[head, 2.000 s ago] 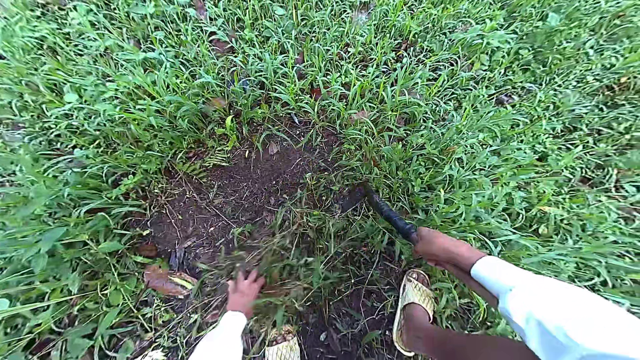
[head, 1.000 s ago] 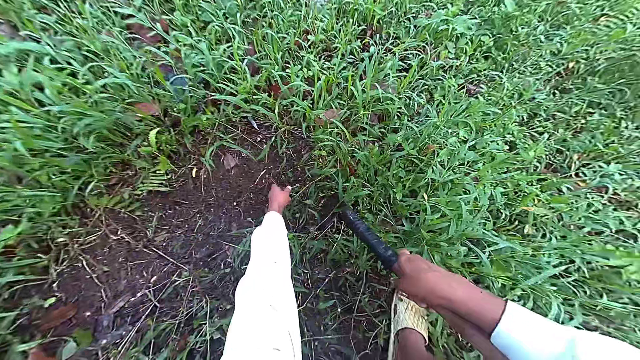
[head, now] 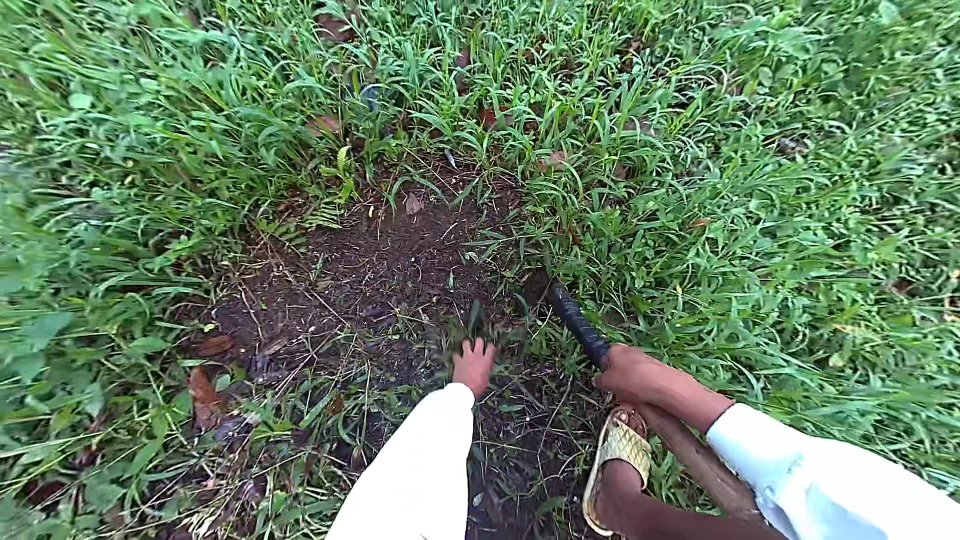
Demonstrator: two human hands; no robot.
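Observation:
My right hand [head: 634, 375] is closed around a hand tool's handle [head: 577, 322], wrapped in black at its front part, with a wooden shaft [head: 701, 461] running back below my forearm. The tool's dark head [head: 536, 289] rests low at the edge of the grass; its exact shape is hard to make out. My left hand [head: 474, 366] is low over the ground, to the left of the tool, with its fingers spread. Blurred loose grass [head: 484, 326] lies just beyond its fingertips. Both arms are in white sleeves.
Bare dark soil [head: 397, 262] with cut stems spreads ahead of my left hand. Dense green grass [head: 750, 247] surrounds it. A foot in a pale woven-pattern sandal [head: 626, 450] stands below my right hand. Brown dry leaves [head: 202, 397] lie at the left.
My left hand was farther forward by the tool's head with its fingers closed a second ago; it has drawn back toward me and its fingers have spread. My right hand keeps its hold.

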